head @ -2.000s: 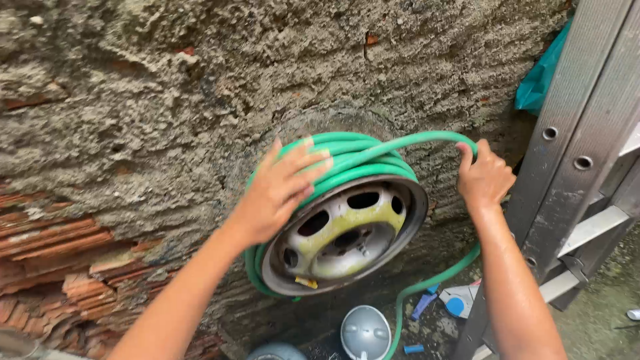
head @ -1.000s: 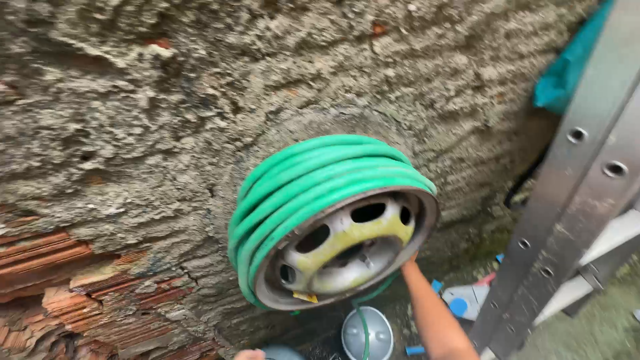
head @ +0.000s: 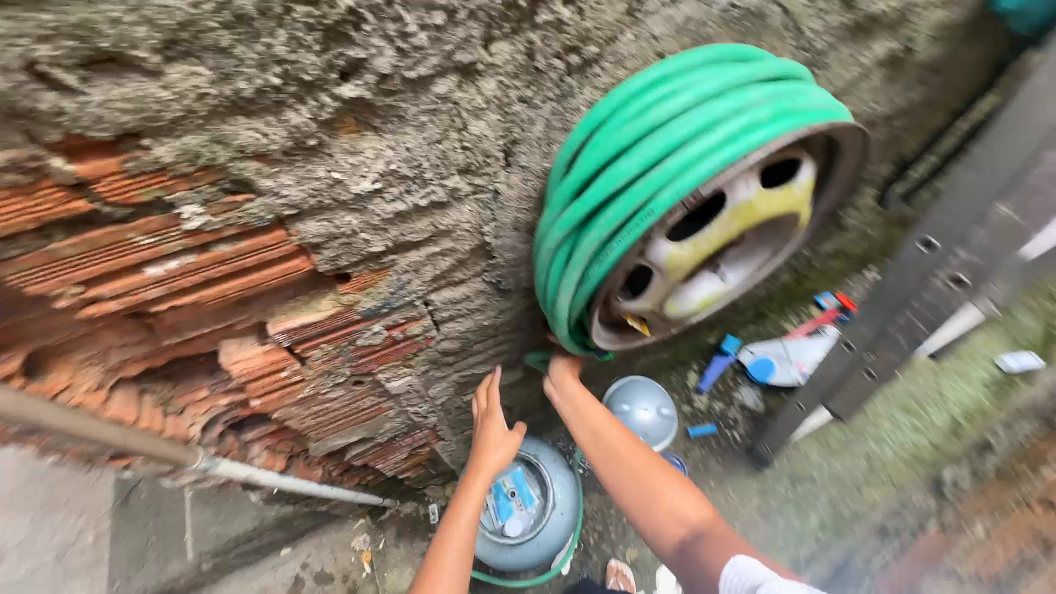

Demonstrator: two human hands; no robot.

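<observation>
Several turns of a green garden hose (head: 635,157) lie around a steel wheel rim (head: 734,239) fixed at the rough wall. My right hand (head: 563,363) is at the lower left underside of the coil, its fingers mostly hidden behind the hose; whether it grips the hose cannot be seen. My left hand (head: 495,433) is raised close to the wall, below and left of the coil, fingers apart and holding nothing. A loose length of the hose runs down behind my right forearm and curves around a grey gas cylinder (head: 563,495) on the ground.
An aluminium ladder (head: 899,297) leans at the right. Below the rim are a grey rounded container (head: 639,408), a white and blue plastic piece (head: 792,359) and small blue scraps. Broken red bricks (head: 165,264) jut from the wall, and a metal pipe (head: 280,478) crosses the lower left.
Two seconds ago my left hand lay on the coil and my right held a loose stretch of hose out at the right. Both hands are now below the coil. The view has shifted left and down.
</observation>
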